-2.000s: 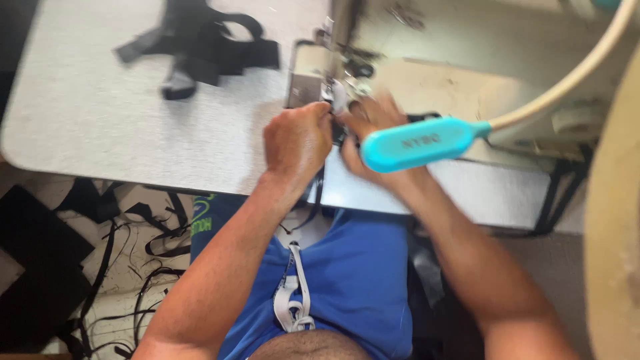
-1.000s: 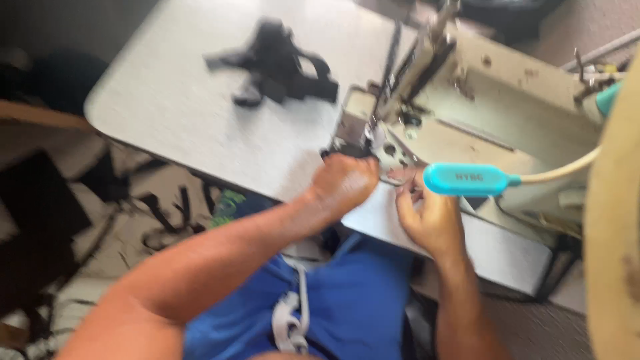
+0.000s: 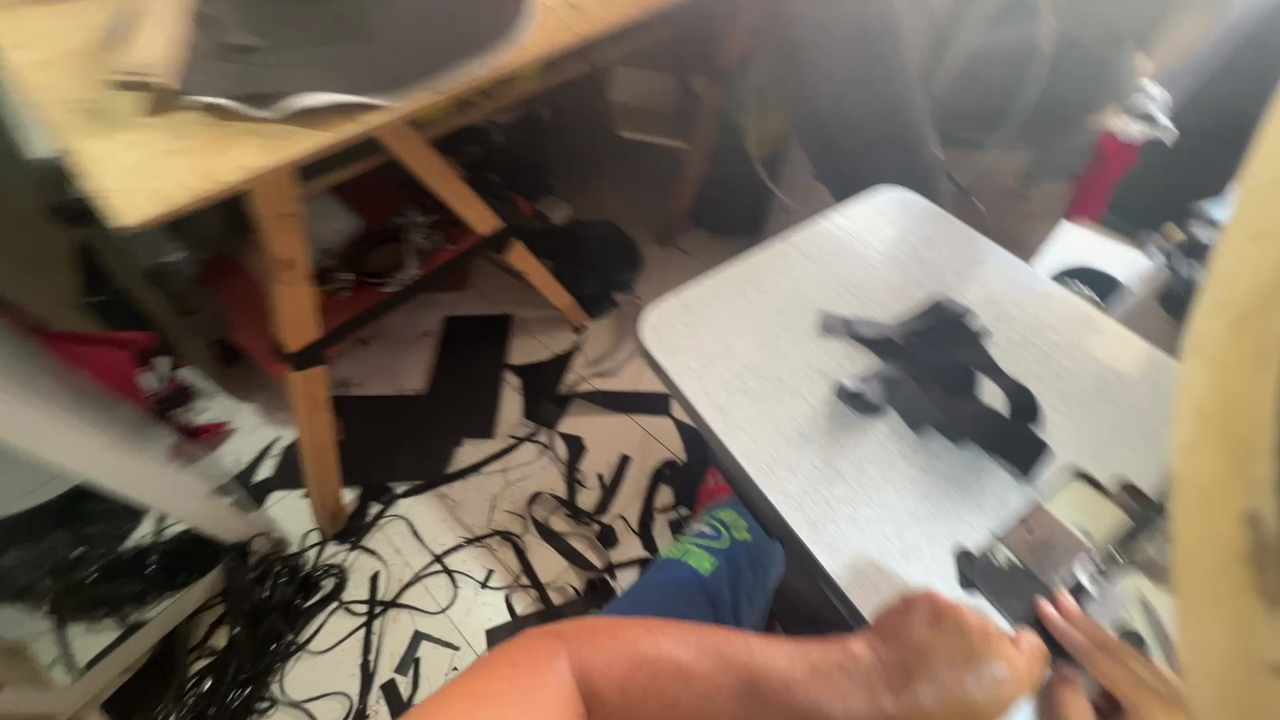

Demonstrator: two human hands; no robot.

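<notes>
My left hand [image 3: 950, 655] is at the near edge of the white sewing table [image 3: 740, 330], its fingers curled beside a small black fabric piece [image 3: 1005, 585]. My right hand [image 3: 1110, 650] lies just to its right at the lower right, fingers stretched over the same piece near the sewing machine's metal plate [image 3: 1045, 540]. Blur and the frame's edge hide how each hand meets the piece. A bundle of black fabric straps [image 3: 945, 380] rests on the table beyond both hands.
Black scraps [image 3: 400, 440] and tangled strips [image 3: 270, 620] cover the tiled floor at left. A wooden table [image 3: 290, 150] with angled legs stands at the upper left. A pale curved object [image 3: 1225, 400], blurred, blocks the right edge. My knee in blue shorts [image 3: 700, 570] is beside the sewing table.
The view has swung far left, bringing the floor and wooden table into sight. Both hands remain close together near the machine plate. The strap bundle stays on the table.
</notes>
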